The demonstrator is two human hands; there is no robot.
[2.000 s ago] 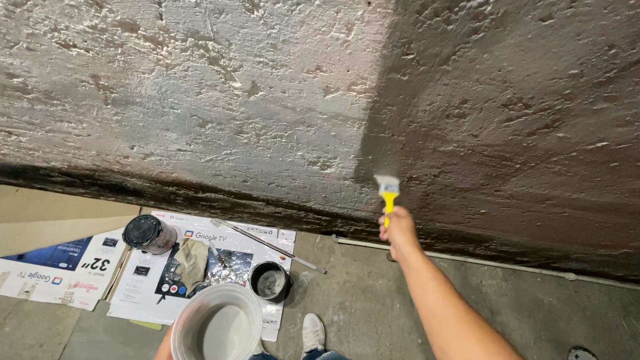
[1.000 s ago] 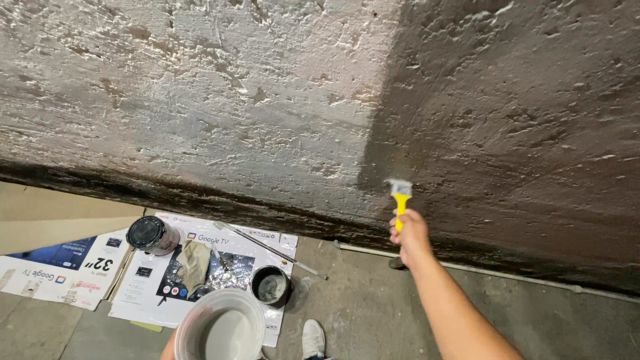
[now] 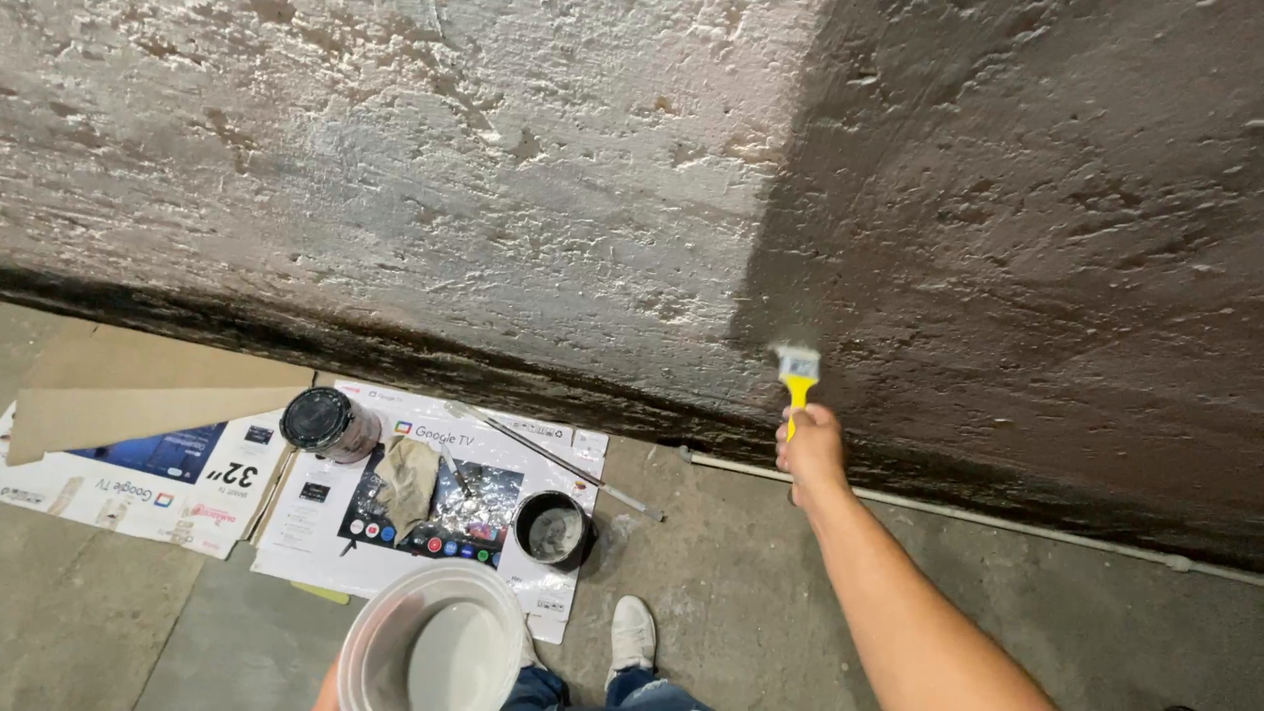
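Note:
My right hand (image 3: 815,452) grips the yellow handle of a flat paintbrush (image 3: 799,370); its pale bristles are at the lower part of the rough plastered wall (image 3: 553,168), beside the edge between the light left part and the darker right part. At the bottom, my left hand (image 3: 328,688) shows only as a sliver against the side of a translucent plastic tub (image 3: 434,642), which it supports. Whitish liquid lies in the tub. The fingers of that hand are hidden.
Flattened TV cardboard (image 3: 296,553) covers the floor at left. On it are a dark-lidded can (image 3: 331,425), a cloth (image 3: 407,484), a black pot (image 3: 551,529) and a long thin rod (image 3: 563,462). A thin pipe (image 3: 908,502) runs along the wall's base.
The right hand and brush moved slightly right between the first two frames and remain low on the wall, near the edge of the dark area. The tub is still held at the bottom.

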